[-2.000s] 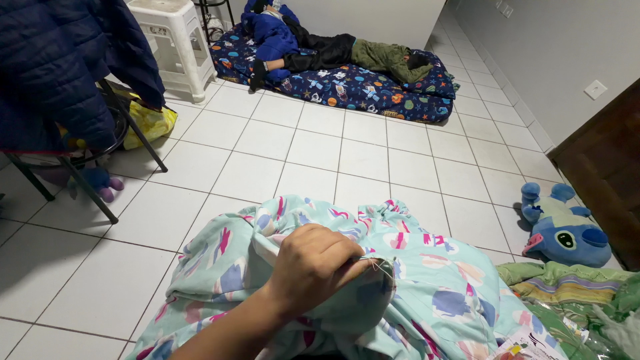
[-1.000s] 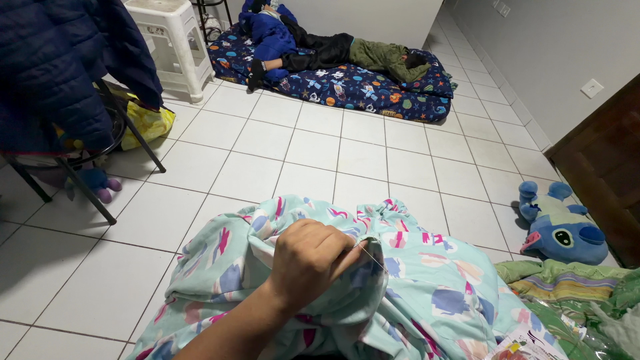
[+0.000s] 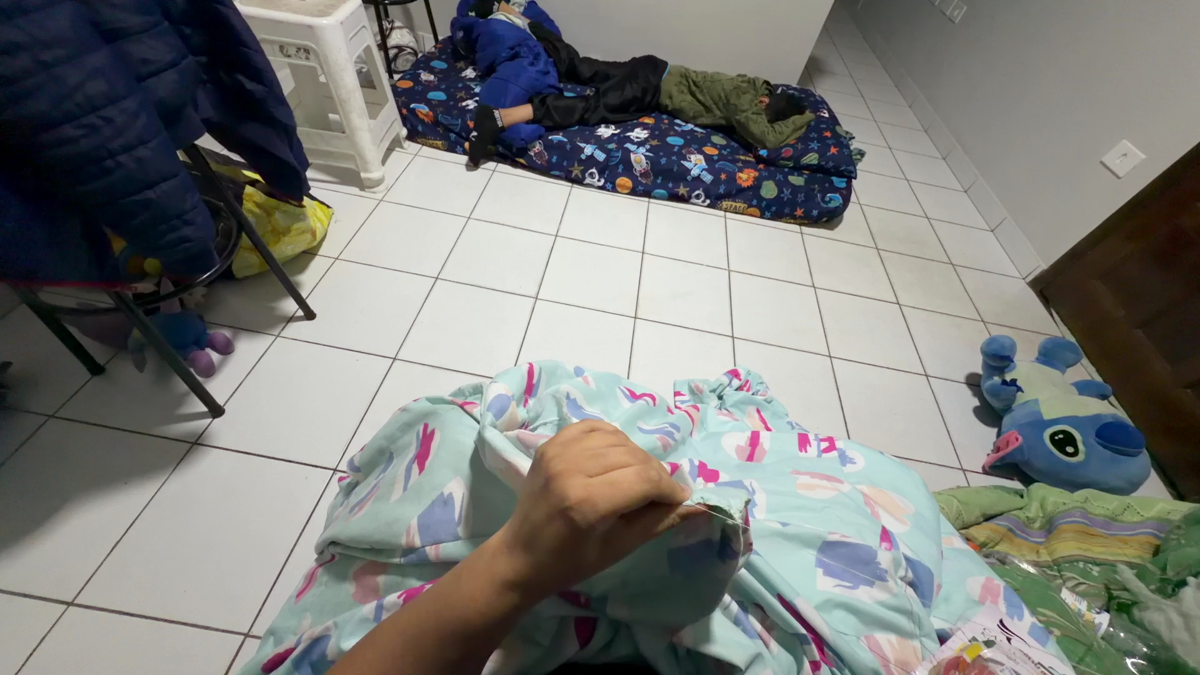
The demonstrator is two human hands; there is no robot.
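A light turquoise fabric with pink, blue and white brush-stroke print (image 3: pixel 844 506) lies bunched across the lower middle of the view. My left hand (image 3: pixel 591 487) pinches a folded edge of it between thumb and fingers, knuckles up. By the fingertips the edge looks frayed, and a thin pale thread runs from there to the right. A dark gap shows under the raised fold. My right hand is not visible; the cloth or the frame's edge hides it. No needle can be made out.
Green striped cloth (image 3: pixel 1078 525) and a clear plastic packet (image 3: pixel 1003 647) lie at right, near a blue plush toy (image 3: pixel 1069 422). At left stand a jacket-draped stool (image 3: pixel 141 328) and a white plastic stool (image 3: pixel 347 94). Beyond, people lie on a patterned mattress (image 3: pixel 637 178).
My left hand keeps its pinch on the fabric, with little movement. The thread stood up taut and slanted one second ago; now it lies lower across the fabric edge.
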